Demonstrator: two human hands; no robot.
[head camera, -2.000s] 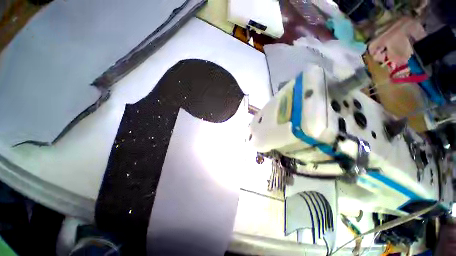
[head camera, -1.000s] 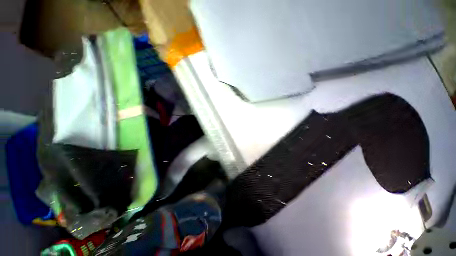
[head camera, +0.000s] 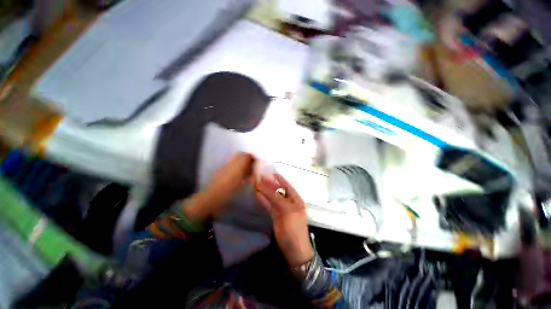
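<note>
A dark cut panel (head camera: 181, 136) with a rounded end lies on the white machine table, its lower part running down over the front edge. A pale panel (head camera: 241, 238) lies beside it and hangs towards my lap. My left hand (head camera: 226, 181) and my right hand (head camera: 283, 208) are close together over the pale panel, both blurred, with fingertips bent on its upper edge near the bright lamp glare. The sewing machine head (head camera: 362, 111) stands to the right of the panels, and the needle area is blurred.
A stack of pale panels (head camera: 127, 66) lies at the upper left. A striped curved piece (head camera: 353, 187) lies right of the needle. Orange tape (head camera: 45, 133) marks the table edge at left, with a green strip (head camera: 45, 226) below it. A pale cord (head camera: 356, 264) hangs at the front edge.
The view has swung back right from the floor side to the machine. Both hands have come into the picture and taken hold of the pale panel.
</note>
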